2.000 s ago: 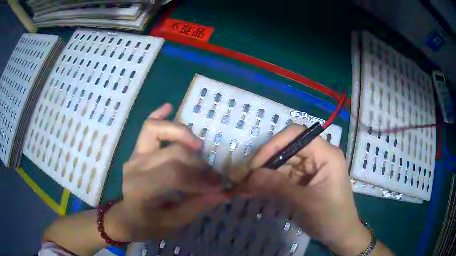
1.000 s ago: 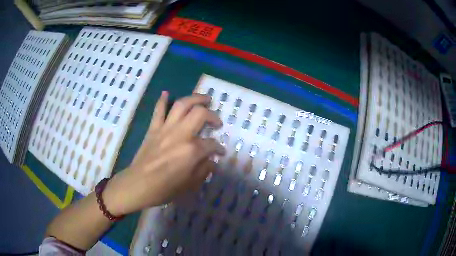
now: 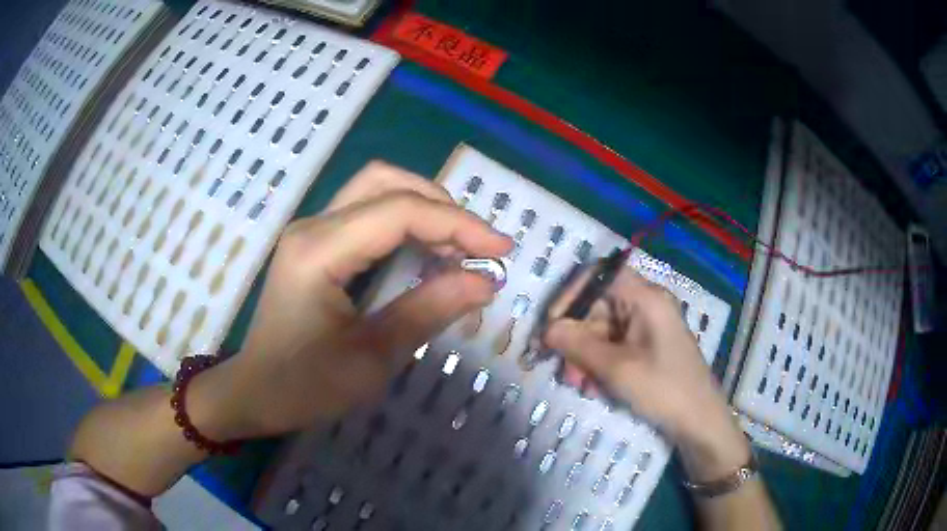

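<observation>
My left hand (image 3: 353, 280) is left of centre, over the middle tray. Its thumb and fingers pinch a small shiny metal component (image 3: 484, 270). My right hand (image 3: 633, 347) is blurred and holds a slim black pen-shaped tool (image 3: 594, 286), with a red lead (image 3: 680, 211) running from its rear end to the right. The two hands are apart. The white slotted tray (image 3: 694, 301) lies beneath both hands, with shiny parts in many slots and a few tan slots near the fingers. My hands and their shadow hide part of it.
White slotted trays (image 3: 223, 104) lie at the left, with dark parts and tan slots. A tray stack (image 3: 820, 311) lies at the right under the lead. A red label (image 3: 450, 45) is at the far side. Blue tape (image 3: 561, 166) crosses the green mat. A small device (image 3: 919, 278) is at the far right.
My right hand has come into view with the pen tool. My left hand has lifted from the tray slots and now shows a shiny component. The view has turned, so the trays appear shifted and tilted.
</observation>
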